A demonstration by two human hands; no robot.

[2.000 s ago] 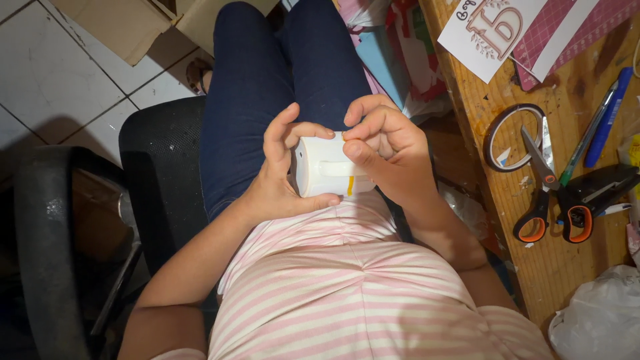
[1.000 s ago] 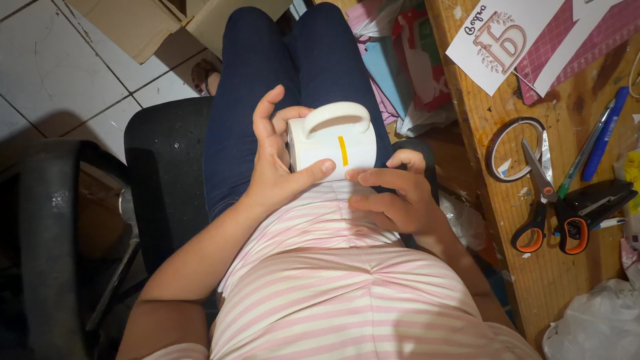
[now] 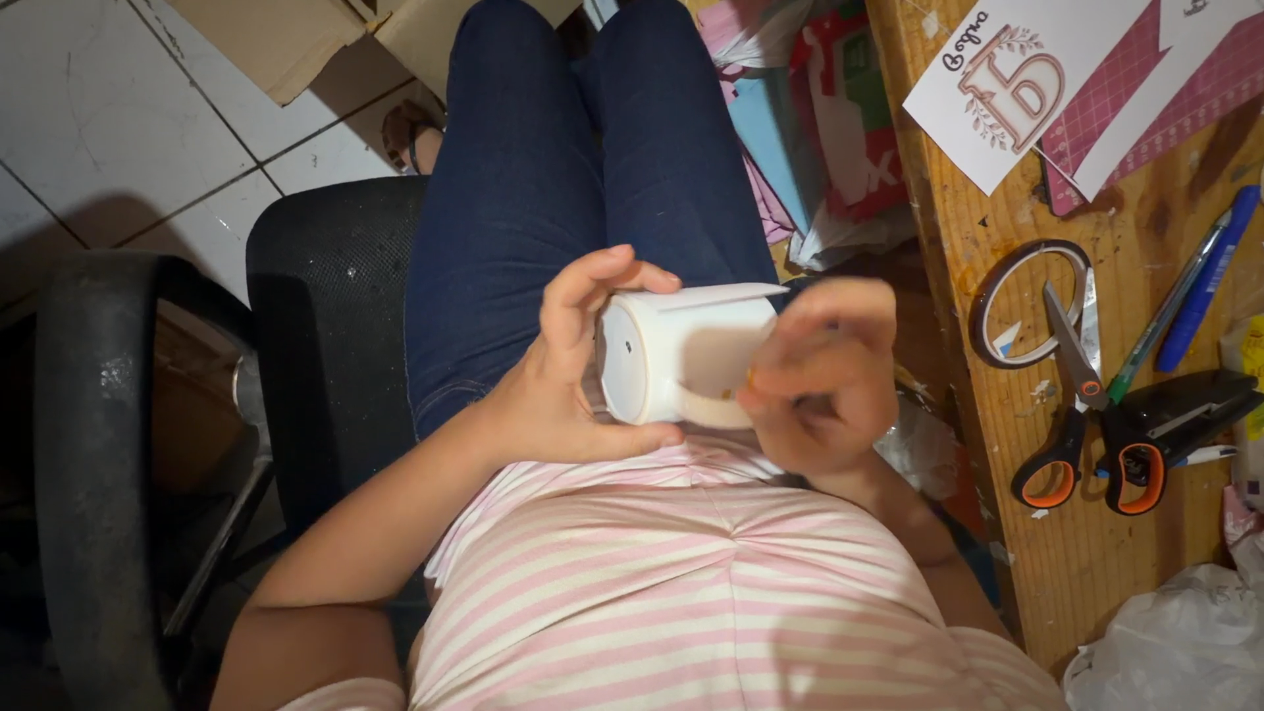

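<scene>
A white mug lies on its side above my lap, its base facing left. My left hand grips it around the base end, fingers above and thumb below. A sheet of white paper lies against the mug's upper side, its edge standing off at the right. The handle is low on the near side. My right hand, blurred, is at the rim end near the handle, fingers bent; whether it holds something small is unclear.
On the wooden table at right are scissors, a tape roll, a blue pen, a black stapler, a printed card, a pink cutting mat and a plastic bag. A chair armrest stands left.
The mug has turned in my left hand: its handle was on top and now sits low, and the yellow strip no longer shows. A raised paper edge now shows. My right hand has moved up.
</scene>
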